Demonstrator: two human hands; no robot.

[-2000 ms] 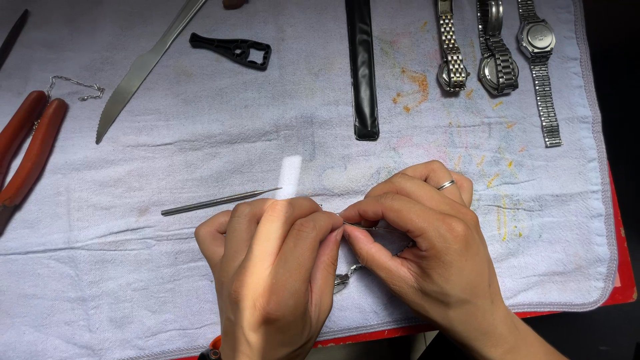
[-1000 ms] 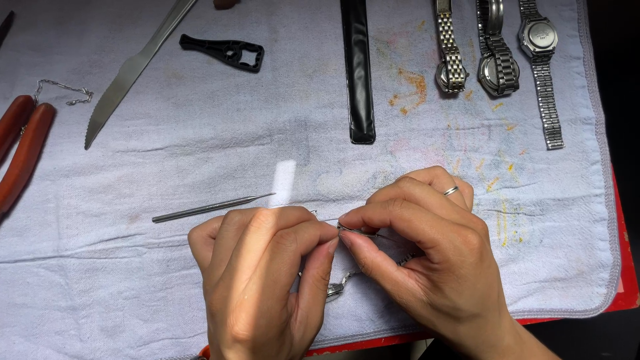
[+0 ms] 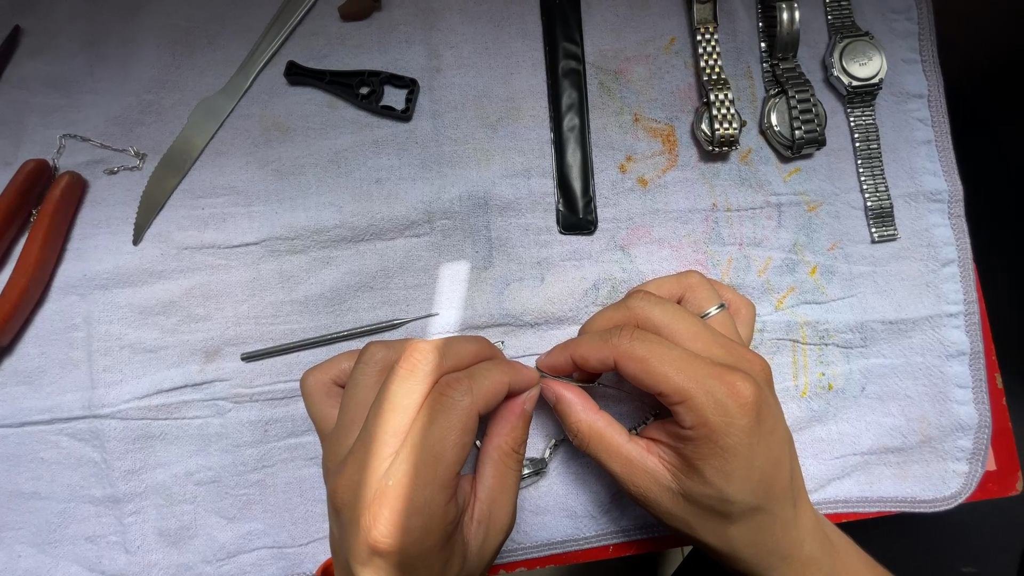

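Observation:
My left hand (image 3: 424, 432) and my right hand (image 3: 680, 400) meet fingertip to fingertip near the cloth's front edge. Between the thumb and index finger of my right hand is a thin, curved metal piece (image 3: 568, 379), its far end trailing toward the palm. The left thumb and index finger pinch at its near end; what they grip there is hidden. Below the fingers, partly covered by both hands, lies a small metal watch (image 3: 534, 470) with a link bracelet. A pointed metal probe (image 3: 336, 332) rests on the cloth just beyond my left hand.
A light cloth (image 3: 320, 200) covers a red surface (image 3: 1004, 424). Across it lie orange-handled pliers (image 3: 44, 256), a thin chain (image 3: 100, 144), a serrated knife (image 3: 192, 136), a black plastic opener (image 3: 360, 90), a black sleeve (image 3: 570, 128) and metal-band watches (image 3: 718, 88), (image 3: 792, 96), (image 3: 860, 64).
The fingertips stay together, while the thin metal piece shows more plainly between my right fingers. More of the small watch is visible below the hands than two seconds ago.

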